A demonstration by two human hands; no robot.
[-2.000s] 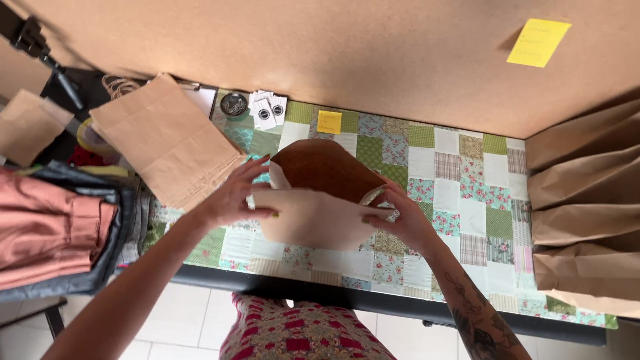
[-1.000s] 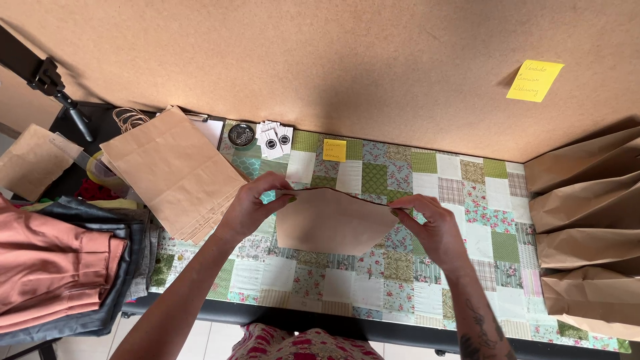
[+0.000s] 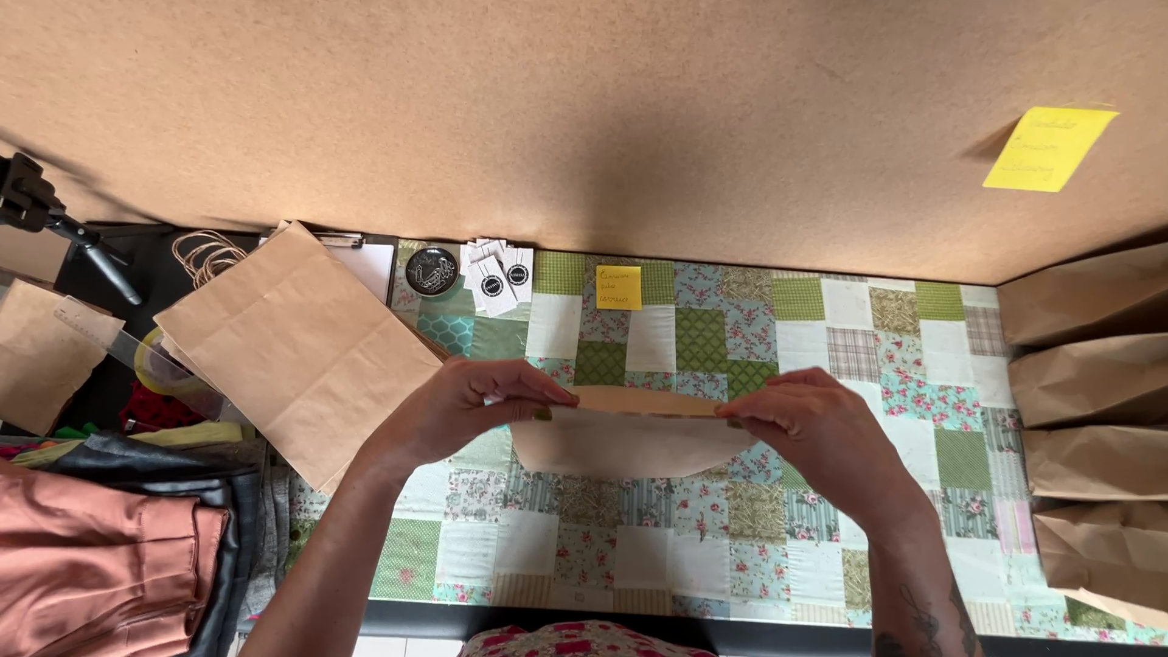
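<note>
A brown paper bag (image 3: 634,445) is held up over the patchwork cloth, its top edge toward the wall board. My left hand (image 3: 488,401) pinches the left end of that edge between thumb and fingers. At the right end, my right hand (image 3: 780,411) pinches it the same way. The rim shows a narrow gap between its two layers; the bag's inside and bottom are mostly hidden. Left of my left hand lies a stack of flat brown paper bags (image 3: 306,351) with twisted handles.
Upright paper bags (image 3: 1095,379) line the right side. Folded clothes (image 3: 100,557) are piled at left near a tape roll (image 3: 164,356). Printed tags (image 3: 497,278), a small round dish (image 3: 432,272) and a yellow note (image 3: 619,287) lie along the back, by the upright board (image 3: 584,119).
The paper bag's mouth stood wide two seconds ago; it now shows only a narrow gap. Both hands have moved to pinch the ends of its upper edge.
</note>
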